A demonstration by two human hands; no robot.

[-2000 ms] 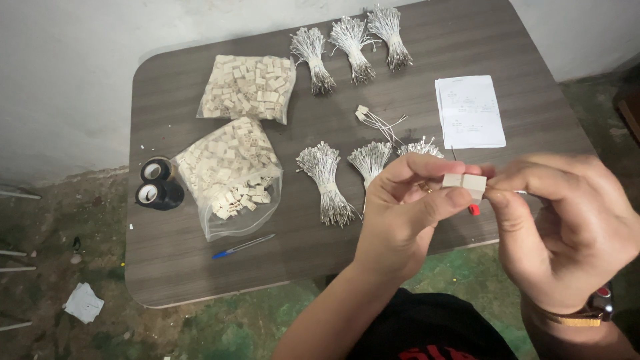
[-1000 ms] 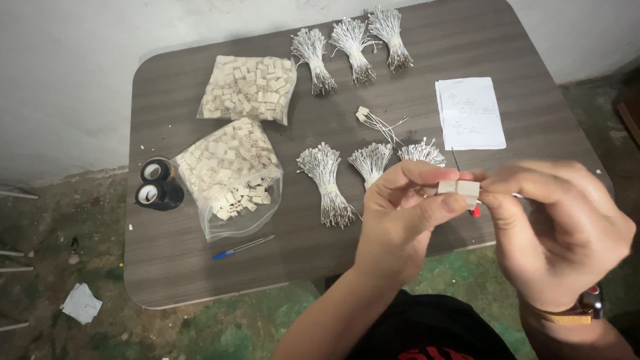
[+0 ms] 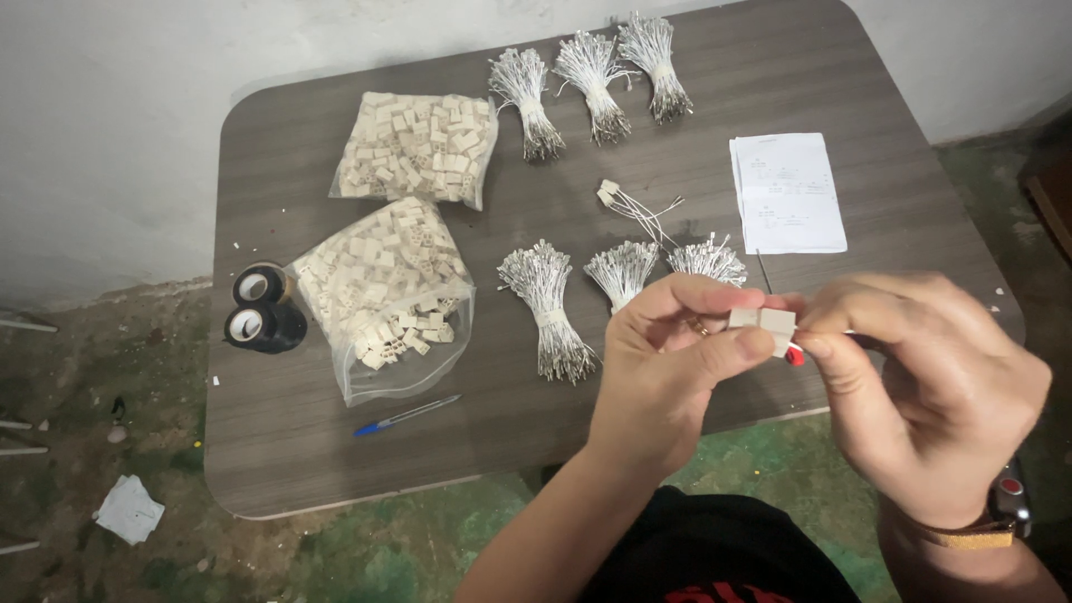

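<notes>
My left hand (image 3: 682, 360) pinches a white plastic connector housing (image 3: 776, 322) between thumb and fingers. At the connector's right side, my right hand (image 3: 913, 385) has thumb and index finger pressed together on what looks like a thin white wire end. The red tip (image 3: 795, 356) of a tool shows just below the connector; the rest of that tool is mostly hidden. Behind my hands lie tied bundles of white wires (image 3: 548, 314), one partly covered by my left fingers. Further back, a few wires joined to white connectors (image 3: 609, 193) lie loose on the table.
Two clear bags of white connectors (image 3: 419, 146) lie left on the wooden table (image 3: 276, 452), the nearer one open. Black tape rolls (image 3: 264, 310), a blue pen (image 3: 406, 416), printed sheets (image 3: 791, 197) and more wire bundles (image 3: 592, 88) also lie there. Crumpled paper (image 3: 130, 509) is on the floor.
Both hands stay together around the connector, with only small shifts of the fingers. The things on the table have not moved.
</notes>
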